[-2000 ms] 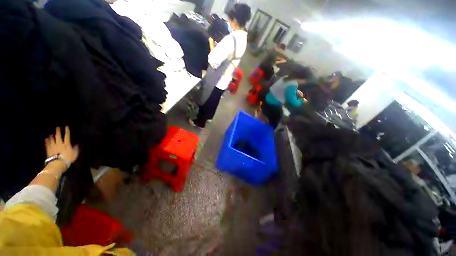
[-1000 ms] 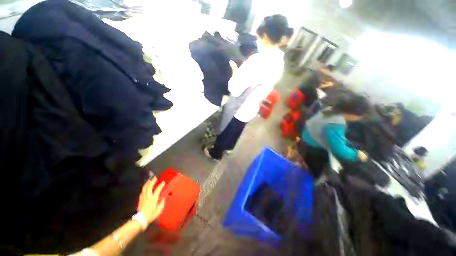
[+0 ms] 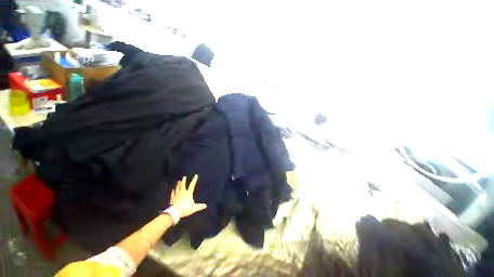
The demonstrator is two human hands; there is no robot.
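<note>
A large heap of black garments (image 3: 124,119) lies over a table at the left and centre. Dark navy garments (image 3: 249,135) form its right side. My left hand (image 3: 185,201) is bare, with a band at the wrist, and reaches in from the lower left. Its fingers are spread over the front of the heap, and it holds nothing. I cannot tell whether it touches the cloth. My right hand is out of the picture.
A red stool (image 3: 35,211) stands at the lower left. Behind the heap are a cardboard box (image 3: 89,71), a red box (image 3: 46,97) and a green bottle (image 3: 76,86). More dark cloth (image 3: 403,249) lies at the lower right. The table surface is overexposed.
The view has swung to the left; the blue bin and the people have left the picture. My left hand was over the red stool and is now over the dark heap.
</note>
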